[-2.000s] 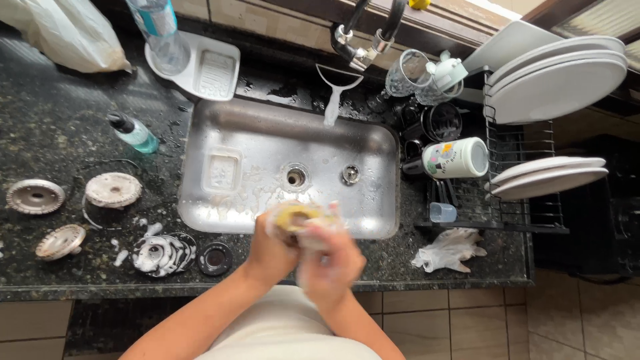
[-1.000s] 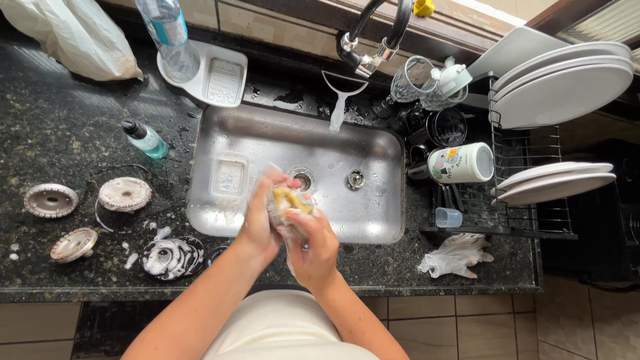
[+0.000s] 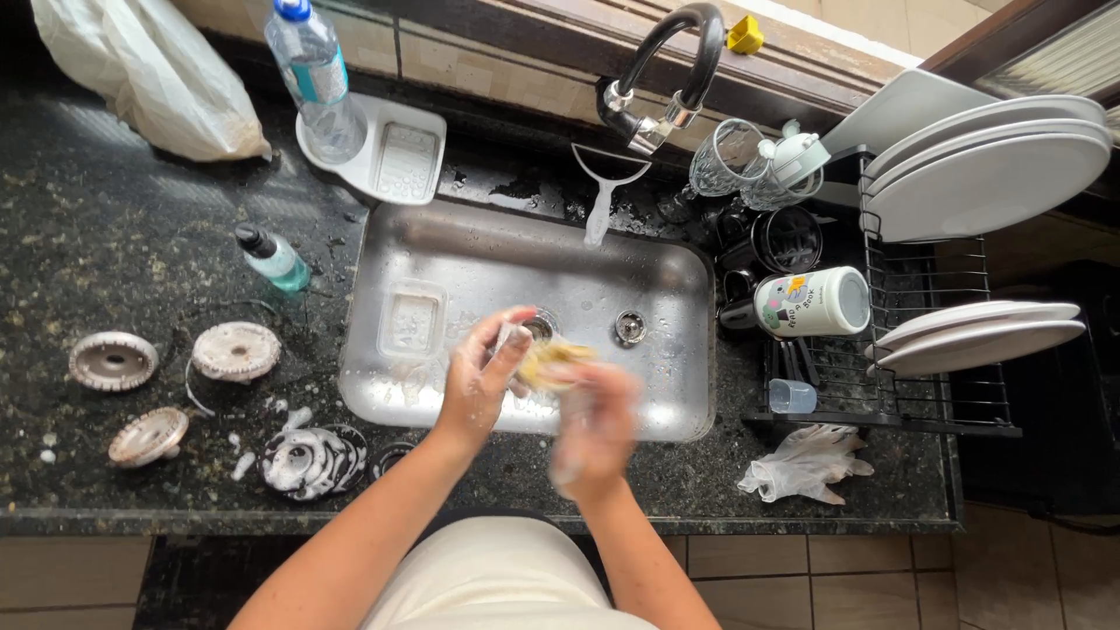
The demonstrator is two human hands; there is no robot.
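Note:
Over the front of the stainless steel sink [image 3: 525, 262], my soapy left hand [image 3: 490, 367] grips a small object that its fingers mostly hide. My right hand [image 3: 599, 420], blurred by motion, holds a yellow sponge [image 3: 556, 363] against that object. Foam covers both hands. On the counter to the left lie several round metal stove burner parts: a ribbed one [image 3: 114, 361], a pale one [image 3: 236, 352] and a tilted one [image 3: 149, 437]. Closer to the sink, a dark coiled part [image 3: 313, 462] is coated in suds, beside a small black ring [image 3: 391, 458].
A black faucet [image 3: 674, 70] arches above the sink. Behind it on the left stand a plastic bottle [image 3: 324, 96] and a pump bottle [image 3: 273, 258]. To the right are glasses [image 3: 726, 157], a printed cup [image 3: 814, 302], a dish rack [image 3: 936, 420] with plates and crumpled gloves [image 3: 807, 465].
My hands, together over the sink one second ago, are now farther apart, with the right hand shifted to the right and the sponge between them. The small black ring shows again beside the foamy part.

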